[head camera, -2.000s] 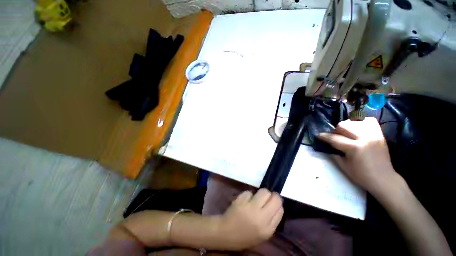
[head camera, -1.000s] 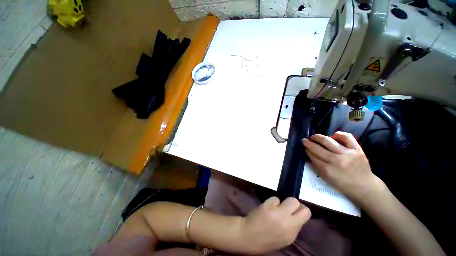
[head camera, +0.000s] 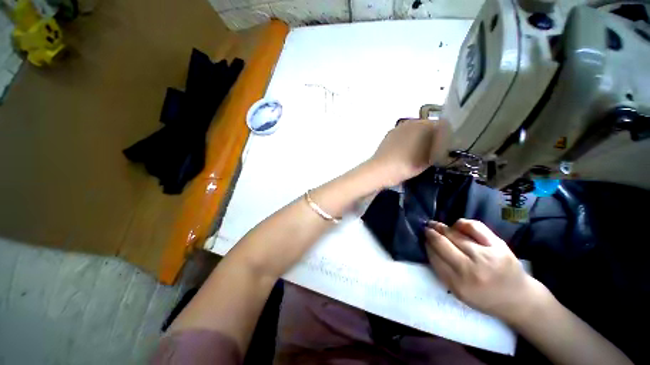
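Note:
A black garment (head camera: 549, 249) lies under the head of the sewing machine (head camera: 492, 78) and spreads to the right. Part of it lies flat on the white table left of the needle area. My left hand (head camera: 413, 148) is blurred, beside the machine head near the needle; its fingertips are hidden, so I cannot tell whether it holds anything. My right hand (head camera: 474, 264) pinches the garment's edge with thumb and fingers, below the needle. The needle and presser foot are mostly hidden.
A white ring-like roll (head camera: 264, 116) lies near the left edge of the white table (head camera: 342, 78). A bundle of black strips (head camera: 187, 125) lies on cardboard (head camera: 85, 150). A yellow object (head camera: 37, 34) is at the far left. A brass knurled screw (head camera: 514, 214) and a blue part (head camera: 547, 187) sit by the needle area.
My left hand has left the strip's near end at the table's front edge and moved up to the machine head. The black material now lies wider and flatter left of my right hand.

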